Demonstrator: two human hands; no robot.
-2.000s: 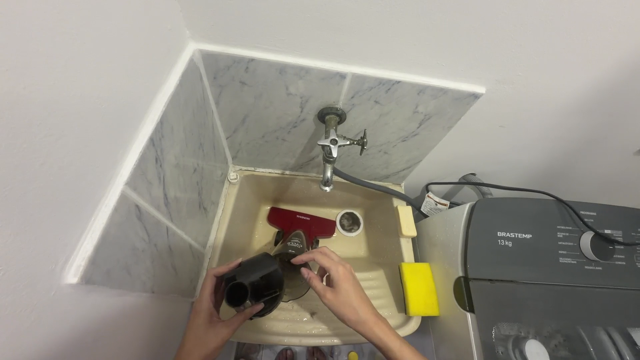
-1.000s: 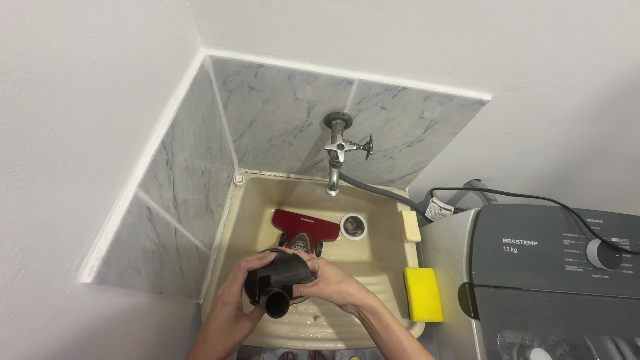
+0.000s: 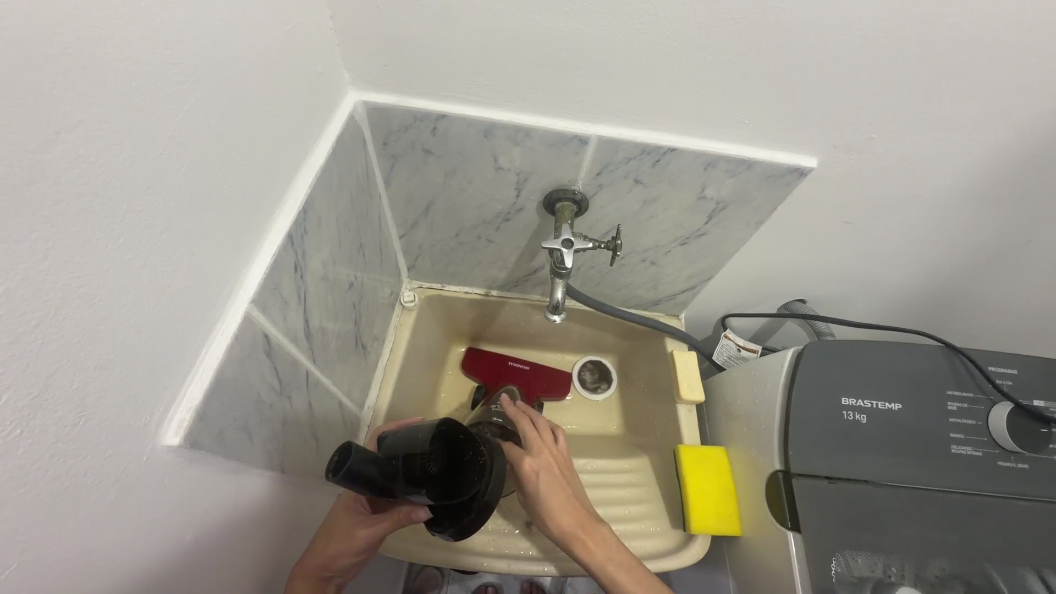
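Over the front left of a beige laundry sink (image 3: 643, 544), my left hand (image 3: 355, 528) grips a black plastic vacuum cleaner part (image 3: 412, 466) with a short round tube pointing left. My right hand (image 3: 544, 474) rests its fingers on a dark translucent vacuum dust container (image 3: 493, 425) beside the black part; whether the two are joined I cannot tell. Behind them, a red vacuum floor nozzle (image 3: 518, 375) lies in the basin, left of the round drain (image 3: 594, 378).
A metal tap (image 3: 561, 256) with a grey hose (image 3: 631, 318) stands over the sink. On the right rim are a bar of soap (image 3: 687, 377) and a yellow sponge (image 3: 709, 491). A washing machine (image 3: 891, 412) stands at right, marble-look tiles (image 3: 470, 190) behind.
The black part has turned from its tube facing the front to facing left. My right hand has moved from the black part to the translucent container, which shows more than one second ago.
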